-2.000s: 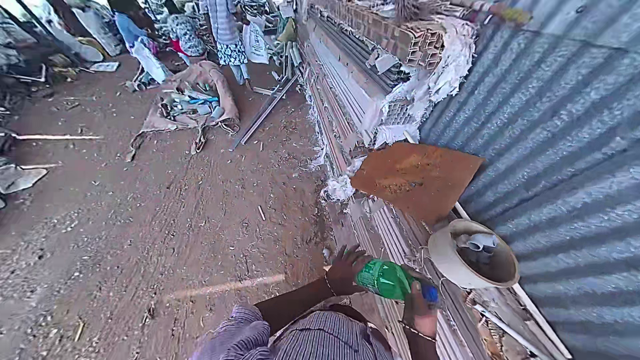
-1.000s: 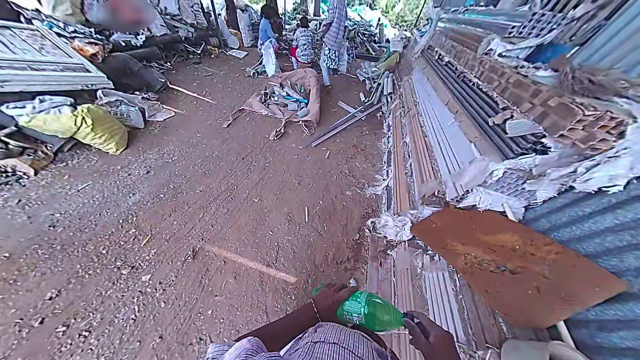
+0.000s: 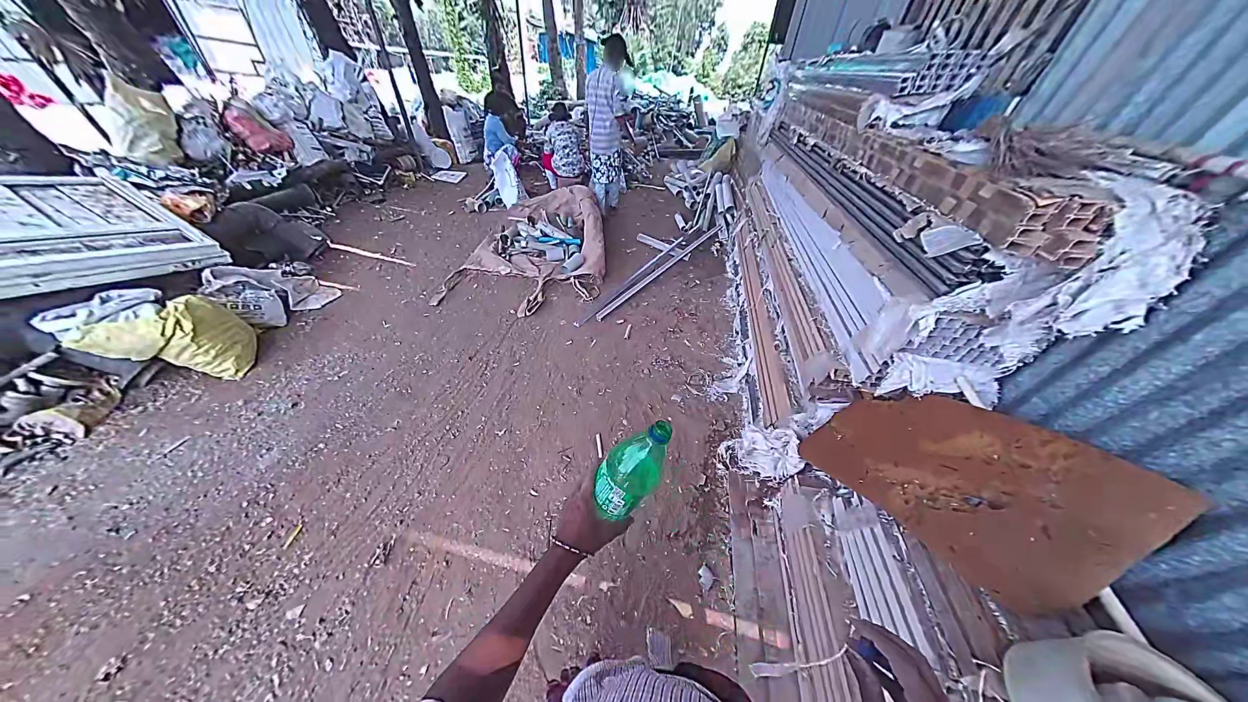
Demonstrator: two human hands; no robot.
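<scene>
My left hand (image 3: 588, 517) is wrapped around the lower part of a green plastic bottle (image 3: 632, 473), held tilted over the dirt ground with its neck up and to the right. The bottle bears a printed label. My right hand (image 3: 895, 665) is low at the right, apart from the bottle, over the long stacked strips and beside a pale bucket (image 3: 1048, 673). Something small and blue shows at its fingers; whether they grip it is unclear. A rusty brown sheet (image 3: 1004, 497) lies beyond the right hand, against the corrugated metal wall (image 3: 1150, 409).
Long profiles and pipes (image 3: 829, 263) are stacked along the right. Ahead, a spread brown sack (image 3: 585, 219) holds pipe pieces, with metal lengths (image 3: 648, 278) beside it. A person (image 3: 604, 127) stands behind it, others near. Yellow sacks (image 3: 210, 336) and a white panel (image 3: 97, 229) are at left.
My hands, both at the bottle earlier, are now apart. My left hand has carried the bottle forward; my right hand is off it. The view has tilted up and swung left.
</scene>
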